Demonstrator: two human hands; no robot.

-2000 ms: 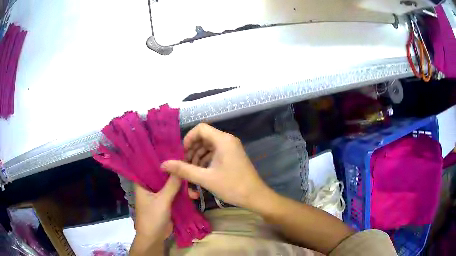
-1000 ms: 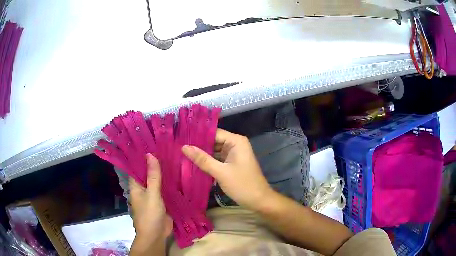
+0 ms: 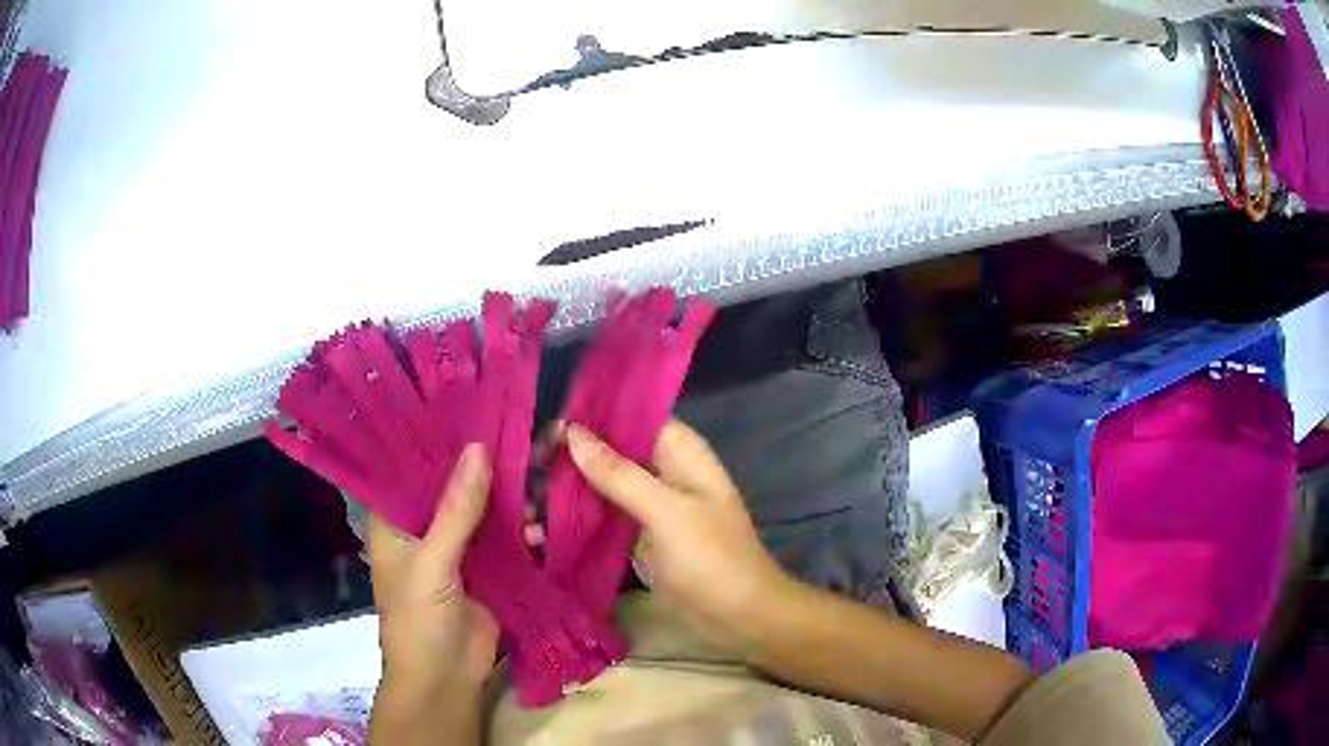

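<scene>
A thick bundle of magenta zippers (image 3: 416, 401) is fanned out over my lap, its upper ends near the front edge of the white table (image 3: 292, 219). My left hand (image 3: 434, 590) grips the larger, left part, thumb on top. My right hand (image 3: 678, 525) holds a smaller part of the strips at the right, thumb on top. A gap shows between the two parts at the top; they come together at the lower ends. Small slider bumps show near some upper ends. Some fingers are hidden behind the strips.
More magenta strips (image 3: 25, 190) lie at the table's far left. Orange-red handled scissors (image 3: 1236, 153) lie at its right edge beside magenta cloth (image 3: 1302, 110). A blue basket (image 3: 1049, 547) with magenta pieces stands right of my lap. A white board (image 3: 292, 678) is at lower left.
The bundle has been spread wider. My right hand has moved right with part of the strips, opening a gap. My left hand has stayed nearly in place.
</scene>
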